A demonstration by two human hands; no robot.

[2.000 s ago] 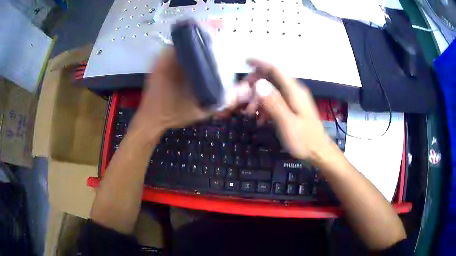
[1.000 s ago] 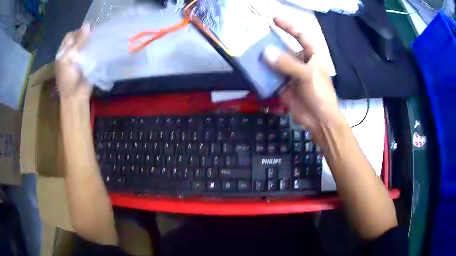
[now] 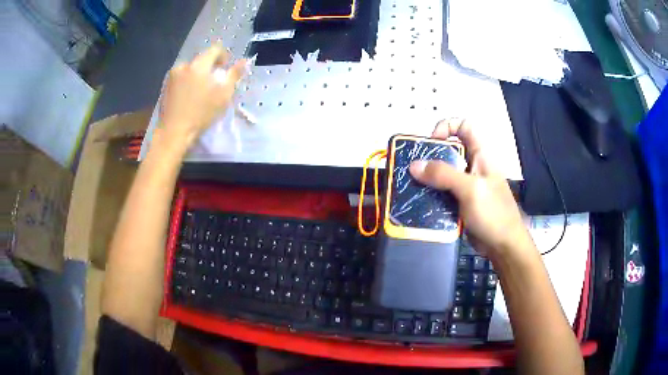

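A black handheld device [image 3: 419, 271] with an orange-rimmed glossy screen hangs over the keyboard's right part, screen up, with an orange strap loop at its left side. My right hand [image 3: 476, 187] grips its upper right, thumb on the screen. My left hand [image 3: 201, 95] is over the left of the perforated metal plate [image 3: 329, 132], fingers bent. A clear, crinkled bag [image 3: 223, 135] shows faintly just below it; whether my fingers hold it I cannot tell. Another orange-rimmed device [image 3: 324, 7] lies on black pads [image 3: 311, 44] at the plate's far side.
A black keyboard [image 3: 271, 271] sits in a red tray [image 3: 293, 340]. A mouse [image 3: 586, 117] is on a black mat [image 3: 542, 139] at right. White sheets [image 3: 505, 36] lie at far right, near a fan [image 3: 648, 22]. A carton [image 3: 110, 198] stands at left.
The strap and device have come away from the bunched bag. My right hand now holds the device lower, screen up, over the keyboard. My left hand has moved right, onto the plate's left part.
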